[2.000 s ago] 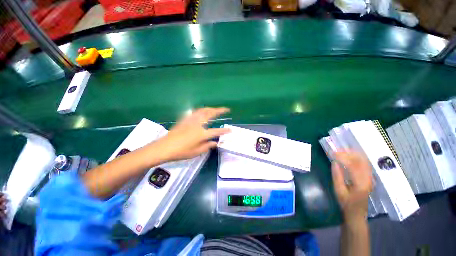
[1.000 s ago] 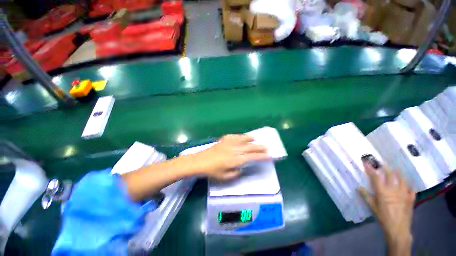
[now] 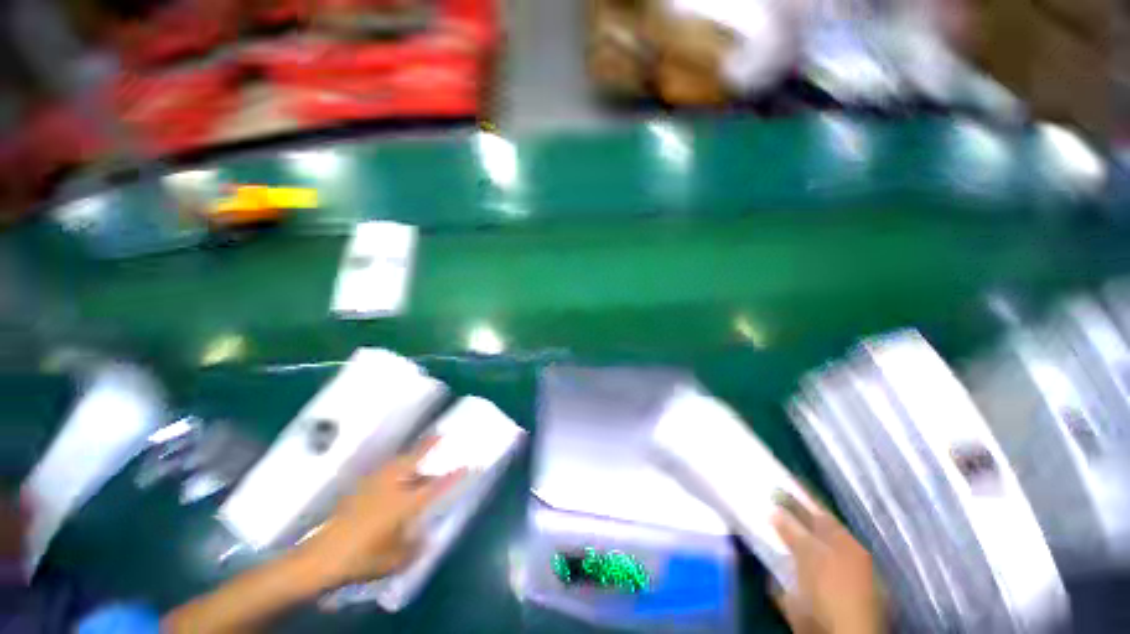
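Note:
The frame is blurred. My right hand (image 3: 836, 564) holds a white smartwatch box (image 3: 731, 464), tilted over the right side of the digital scale (image 3: 607, 427). The scale's green digits are lit but unreadable. My left hand (image 3: 378, 520) is on another slim white box (image 3: 477, 434) left of the scale, fingers over its upper face; whether it is lifted cannot be told. A white box with a dark picture (image 3: 291, 477) lies just left of that hand.
Leaning box stacks (image 3: 898, 458) stand right of the scale, more at the far right. A single box (image 3: 374, 270) lies on the green conveyor belt (image 3: 595, 279). A yellow-housed button (image 3: 248, 204) is at the far edge. A white sheet (image 3: 93, 452) and shiny bottle tops are at left.
My left hand has moved from the scale to the boxes at left. My right hand has come from the right stack and now holds a box at the scale. The belt box has shifted right in view.

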